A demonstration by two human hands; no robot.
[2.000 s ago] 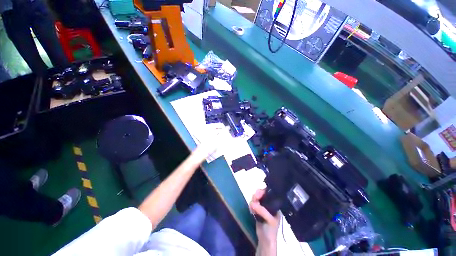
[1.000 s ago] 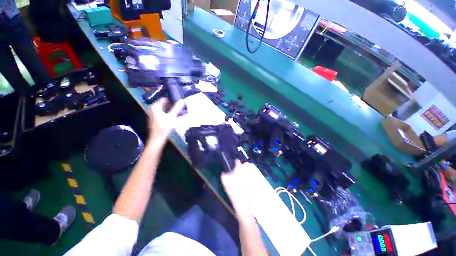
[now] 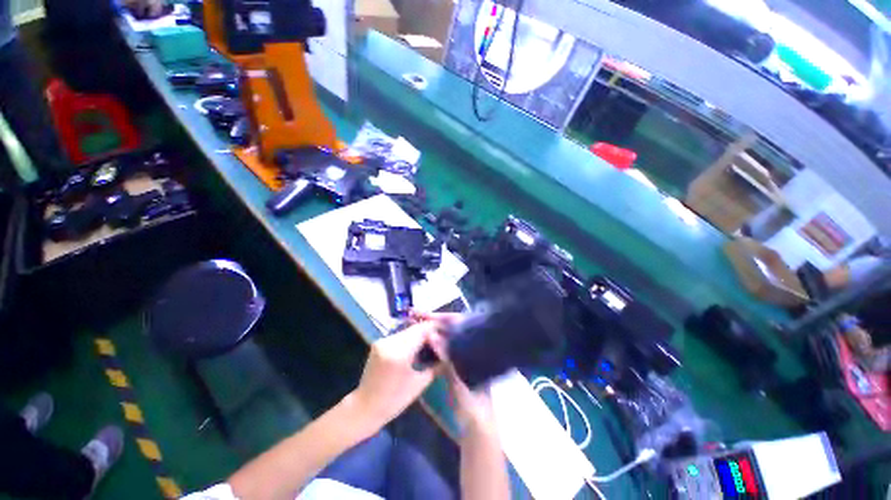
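Both my hands are together at the bench's front edge, holding a black handheld unit [image 3: 503, 337] that is blurred and raised above the bench. My left hand [image 3: 396, 366] is closed at the unit's left end. My right hand [image 3: 467, 391] is under and beside it, its fingers partly hidden by the unit. Another black unit with a barrel [image 3: 386, 256] lies on a white sheet [image 3: 327, 227] just beyond my hands, its barrel pointing toward me. Small black parts [image 3: 451, 220] are scattered behind it.
An orange stand [image 3: 278, 98] with a black unit on top is at the far left, another unit at its foot. Several black units [image 3: 611, 312] lie to the right. A power supply [image 3: 723, 477] and white cable [image 3: 576, 415] are near right. A stool [image 3: 205, 305] stands left.
The unit that was blurred in my left hand near the stand is gone from there; one lies on the white sheet. My left hand has come back to join my right hand at the raised unit.
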